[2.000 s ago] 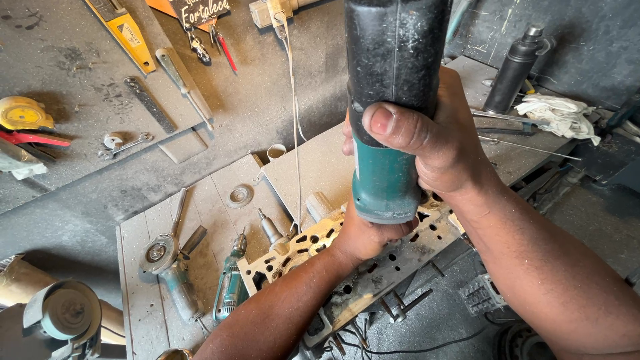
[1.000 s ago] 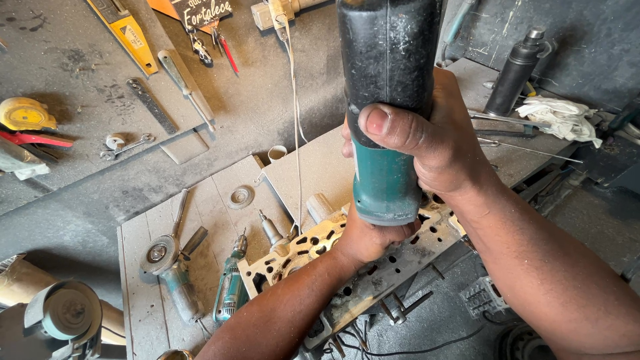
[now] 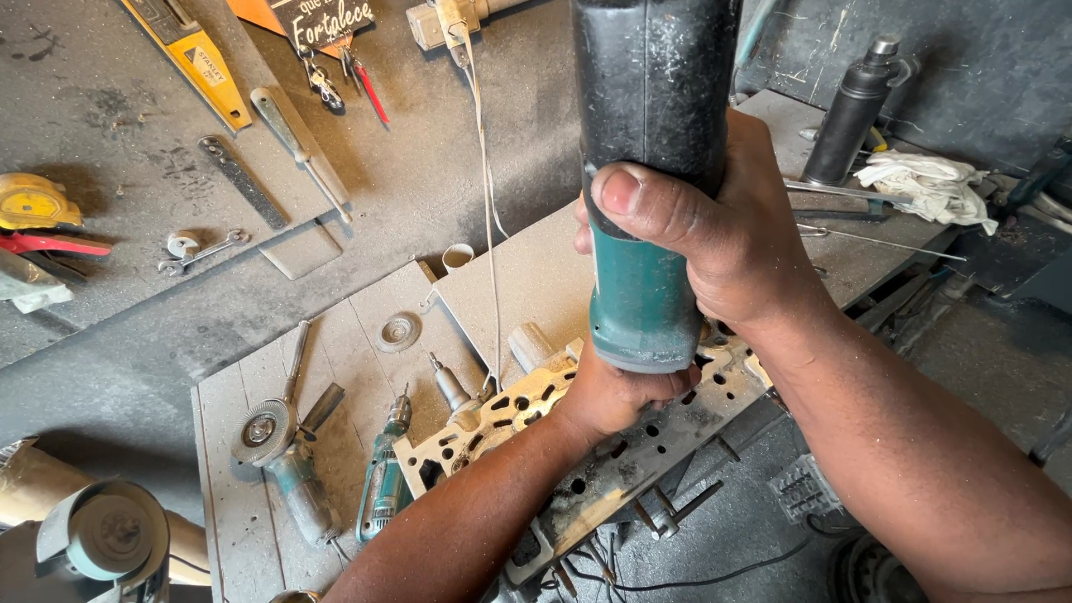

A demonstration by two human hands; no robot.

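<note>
My right hand [image 3: 712, 218] wraps round the black and teal body of a handheld power tool [image 3: 649, 293], which stands upright in the view, its thumb across the front. Below it my left hand [image 3: 624, 389] is closed under the tool's lower end, over a metal cylinder head [image 3: 603, 494]; what its fingers grip is mostly hidden. The tool's working end is hidden too. The cylinder head, with many holes and ports, lies slantwise at the bench's front edge.
Left on the bench lie an angle grinder with a wire wheel [image 3: 293, 469], a teal drill [image 3: 387, 477] and a disc flange [image 3: 398, 332]. At the right are a black bottle [image 3: 852, 113] and white cloth [image 3: 925, 184]. A bench grinder [image 3: 105, 532] stands lower left; a cord [image 3: 486, 184] hangs behind.
</note>
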